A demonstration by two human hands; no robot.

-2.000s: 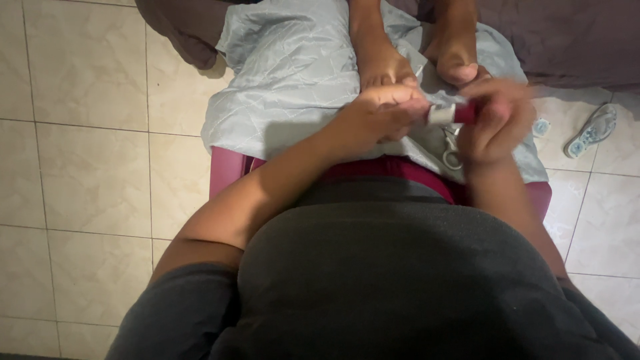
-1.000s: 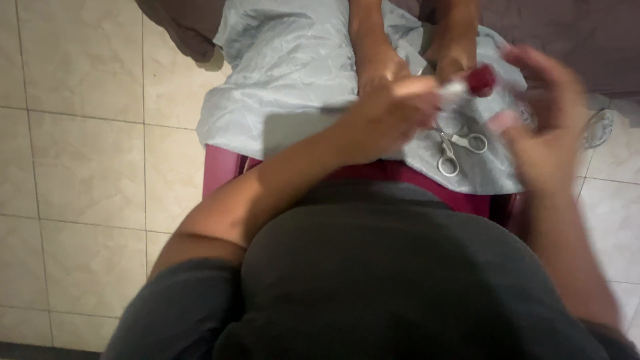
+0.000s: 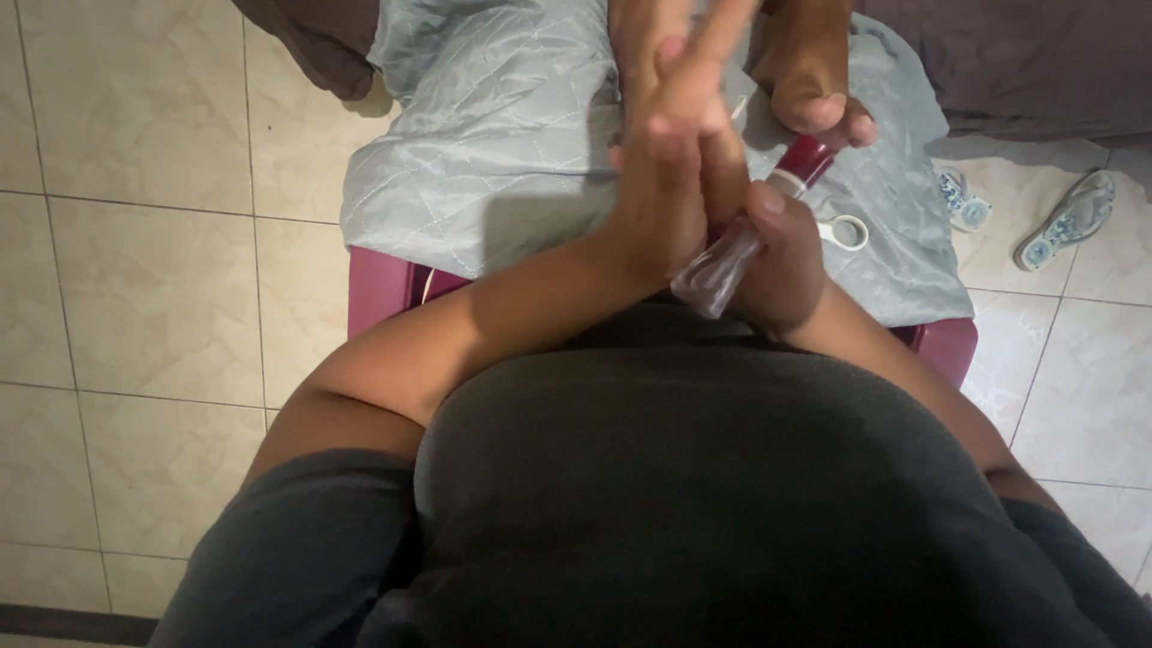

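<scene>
A clear bottle [image 3: 717, 270] with a red cap [image 3: 805, 160] lies slanted across my right hand [image 3: 783, 252], its base toward my body. The thumb of that hand rests along the bottle. My left hand [image 3: 670, 171] is pressed against the right one, palm side inward, and some blurred fingers stretch up over another person's foot; which hand they belong to is hard to tell. The person's other foot [image 3: 805, 76] rests just beyond the red cap. Beside my right hand, one white ring handle of scissors [image 3: 846, 232] shows on the quilted cloth [image 3: 504, 153]; the rest is hidden.
Under the light grey cloth is a maroon padded surface [image 3: 382, 288], close to my body. Patterned flip-flops [image 3: 1066, 220] lie on the tiled floor at the right. Dark brown fabric [image 3: 1035, 67] hangs at the upper right, with more at the upper left.
My right hand, apart with fingers spread one second ago, has come left against my left hand. The bottle, then in my left hand, is now in my right. The scissors are more covered.
</scene>
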